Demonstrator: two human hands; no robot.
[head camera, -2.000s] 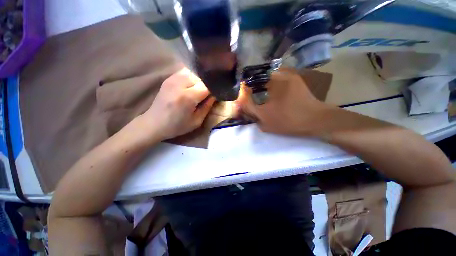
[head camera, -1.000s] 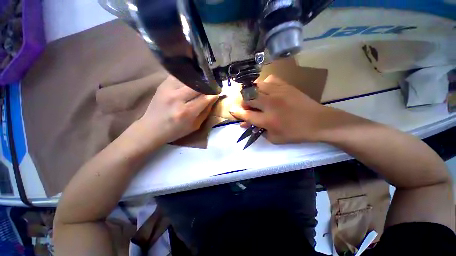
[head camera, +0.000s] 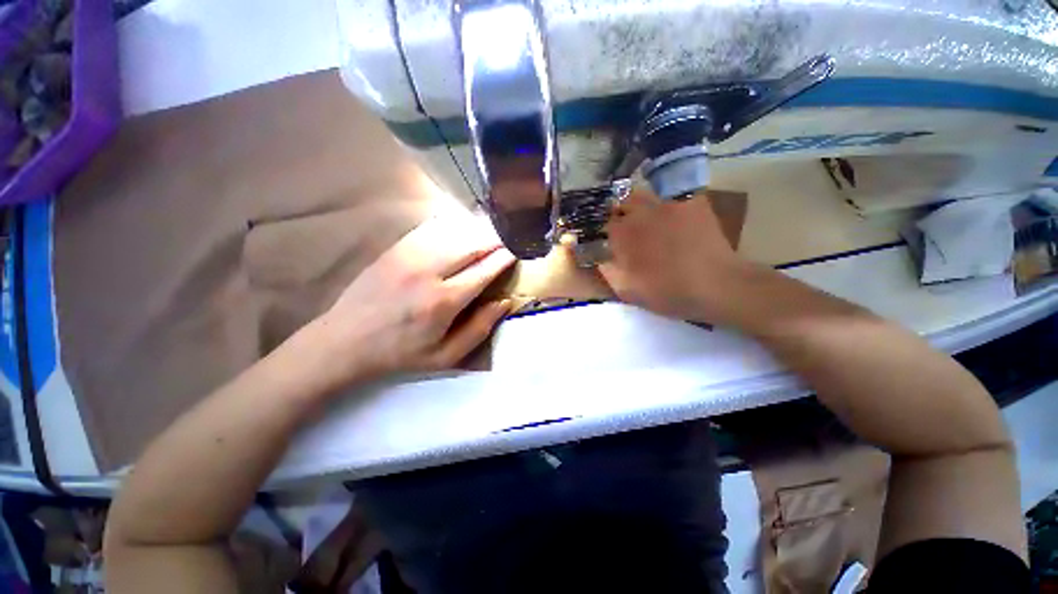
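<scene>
A large brown garment panel (head camera: 151, 221) lies left of and under the white sewing machine head (head camera: 650, 46). My left hand (head camera: 406, 290) lies on the panel beside the needle area, fingertips pressed together on the cloth. My right hand (head camera: 667, 255) is at the right of the presser foot area, fingers curled and partly behind the machine parts. The shiny curved guard (head camera: 511, 128) hides the needle and part of the fingertips. Bright light washes out the cloth between the hands. The snips' blades do not show clearly; only a small dark tip (head camera: 705, 326) is below my right hand.
A purple basket (head camera: 93, 116) with small pieces stands at the upper left. A whitish scrap (head camera: 969, 238) and a greyish-brown piece (head camera: 905, 180) lie right of the machine. Brown stitched pieces (head camera: 818, 516) hang below the table edge (head camera: 603, 424) at the right.
The view has shifted, showing more of the machine head. My right hand has turned, and the dark snips blades that pointed out below it a second ago no longer show there.
</scene>
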